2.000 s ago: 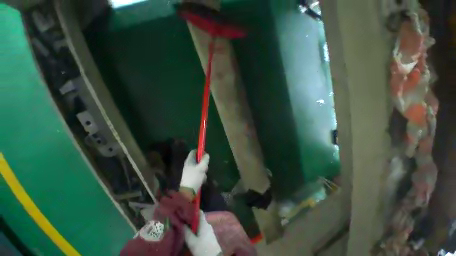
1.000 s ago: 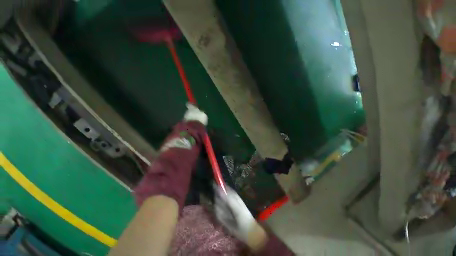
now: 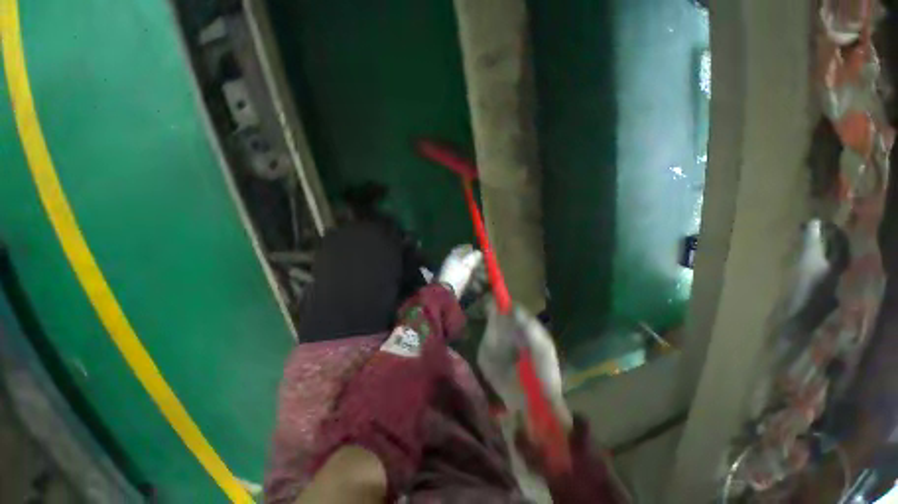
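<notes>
The broom has a red head point(image 3: 448, 157) low over the green floor beside a beige beam, and a red handle point(image 3: 489, 251) running down toward me. My right hand point(image 3: 520, 359), in a blurred whitish glove, is closed around the handle. My left hand point(image 3: 460, 268), in a white glove with a maroon sleeve, is farther forward, right beside the handle. Its fingers are blurred, and I cannot tell whether they grip it. The bristles cannot be made out.
The beige beam point(image 3: 507, 148) runs lengthwise right of the broom. Grey metal pieces point(image 3: 239, 103) lie in a channel at left. A yellow line point(image 3: 89, 266) crosses the green floor. A wide beige frame point(image 3: 753, 197) and crumpled orange-and-white material point(image 3: 857, 207) are at right.
The broom head has come closer to me and now lies against the beam. My right hand has moved up and rightward in view; my left hand has moved right and lower. My dark-clad leg shows more.
</notes>
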